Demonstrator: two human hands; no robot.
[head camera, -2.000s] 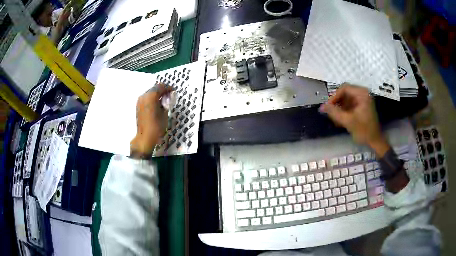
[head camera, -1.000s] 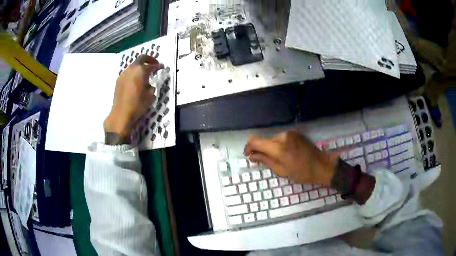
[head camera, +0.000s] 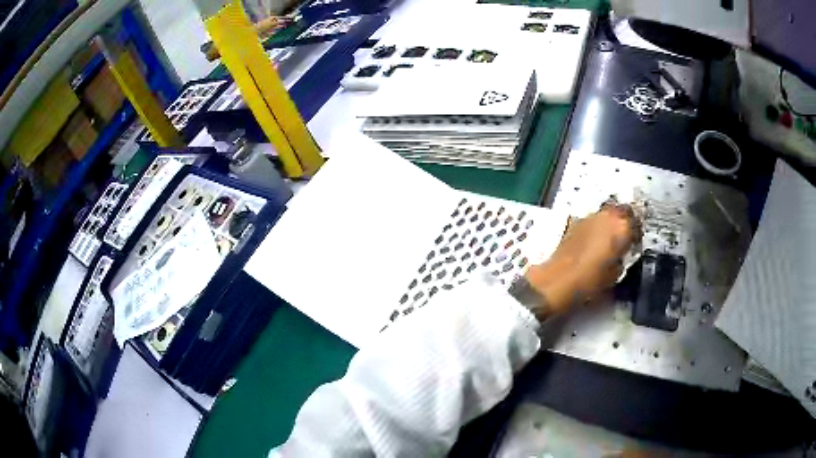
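Observation:
My left hand (head camera: 586, 264) reaches over the metal plate (head camera: 617, 344), its fingers bent down beside the black fixture (head camera: 660, 291). A bit of a white wad, likely a cloth, shows under the fingers; whether a small part is held too is hidden. The left foam tray (head camera: 358, 233) lies on the green mat under my forearm, half blank, half filled with slanted rows of small dark parts. Only a blurred skin-toned sliver (head camera: 631, 454) shows at the bottom edge; it may be my right hand, but its state cannot be seen.
Stacked foam trays (head camera: 447, 134) stand behind the left tray. A white ring (head camera: 717, 153) lies on the black bench. The right foam tray (head camera: 778, 277) is cut off by the right edge. Blue parts trays (head camera: 228, 318) and a yellow post (head camera: 264, 89) are at left.
The view has swung left. My left hand has gone from the left tray to the fixture. My right hand, over the keyboard a second ago, is almost wholly out of the picture.

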